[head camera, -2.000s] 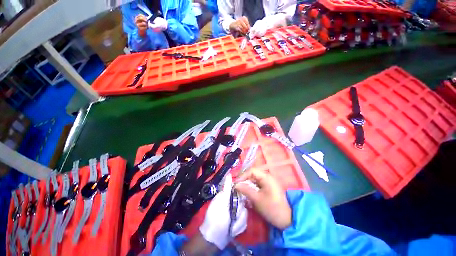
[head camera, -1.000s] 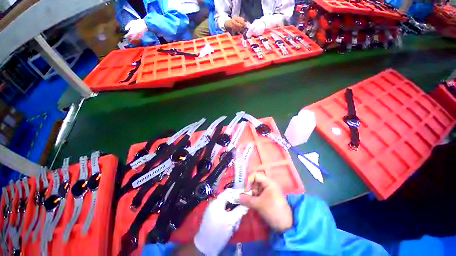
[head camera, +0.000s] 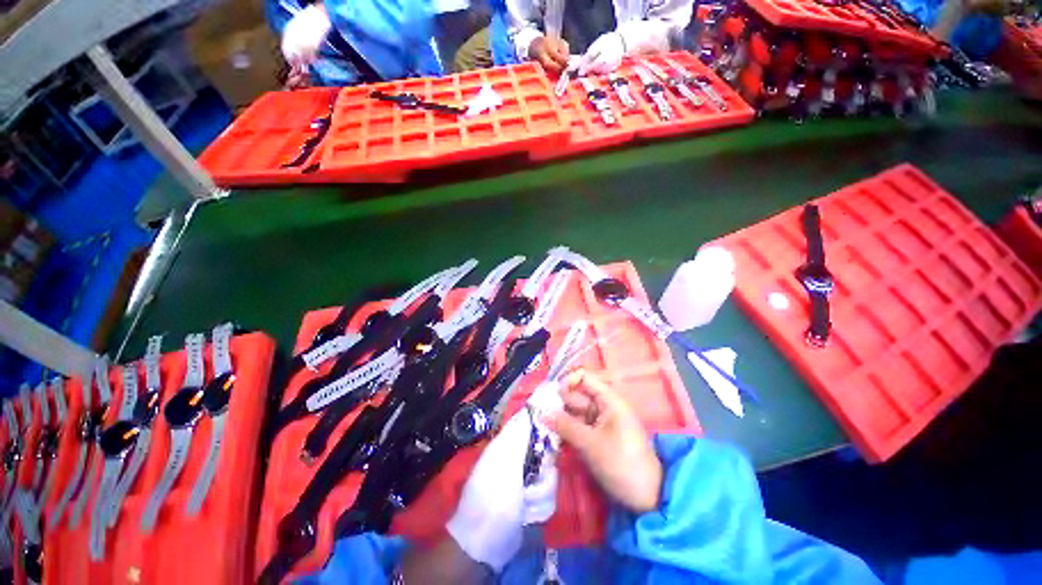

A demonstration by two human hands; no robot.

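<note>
My left hand point(head camera: 498, 491), in a white glove, is closed on a dark wristwatch point(head camera: 535, 455) that hangs partly hidden along its fingers. My right hand point(head camera: 611, 443), bare, pinches a small white scrap point(head camera: 546, 402) at the top of the watch, close against the glove. Both hands are over the front of the centre red tray point(head camera: 657, 383). A pile of black-strap watches point(head camera: 394, 425) and grey-strap watches point(head camera: 357, 386) lies across this tray to the left of my hands.
Grey-strap watches point(head camera: 183, 402) lie in rows on the left red tray point(head camera: 254, 371). A whitish bottle point(head camera: 697, 288), white paper point(head camera: 718, 377) and a blue stick stand right of centre. The right tray point(head camera: 903, 309) holds one black-strap watch point(head camera: 816, 280). People sit across the green bench point(head camera: 457, 223).
My left hand has turned more upright, and the watch now hangs down along it. My right hand stays close at its top. Across the bench, a person's gloved hand at the upper left has moved.
</note>
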